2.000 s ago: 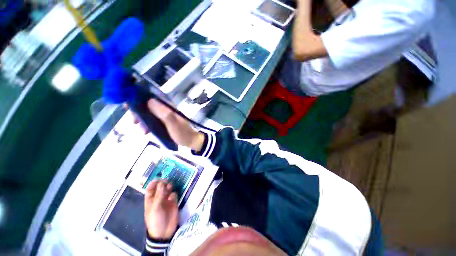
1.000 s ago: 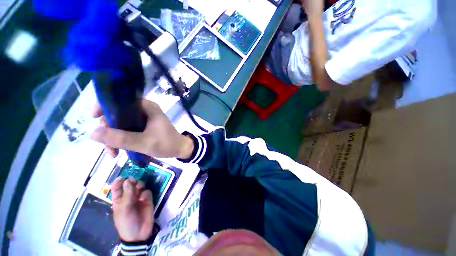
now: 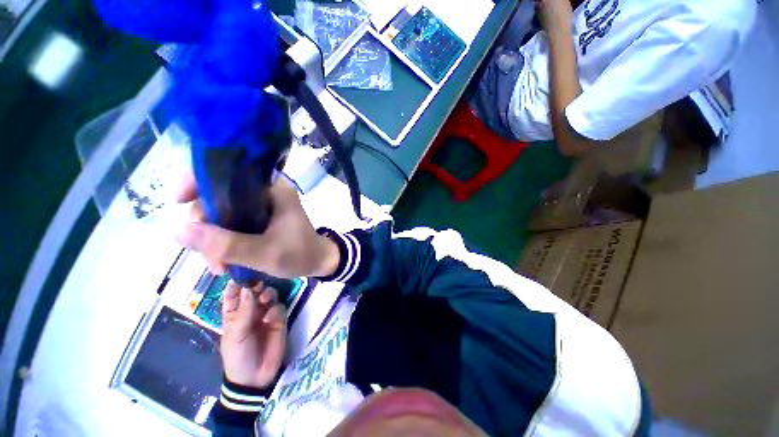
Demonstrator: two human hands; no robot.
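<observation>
My right hand [image 3: 265, 230] is wrapped around a thick electric screwdriver [image 3: 235, 183] with a bright blue upper part and dark body, held over the work. Its tip end points down at the green circuit board [image 3: 209, 303] in a white-rimmed housing [image 3: 128, 341]. My left hand [image 3: 252, 337] is palm up over the board, fingers curled, fingertips at the driver's lower end. Whether they pinch a screw is too small to tell. A dark panel [image 3: 175, 363] lies in the housing beside the board. The two hands hide much of the board and the driver tip.
Another housing frame [image 3: 397, 128] with a clear plastic bag [image 3: 363, 64] and circuit board [image 3: 427, 43] lies beyond. A black cable [image 3: 329, 128] hangs from the driver. A person in a white shirt [image 3: 641, 77], red stool [image 3: 474, 158] and cardboard boxes [image 3: 700, 282] are right.
My right hand has brought the screwdriver from beside the housing down over the board. The driver's lower end and my left fingertips now meet. The view has also shifted.
</observation>
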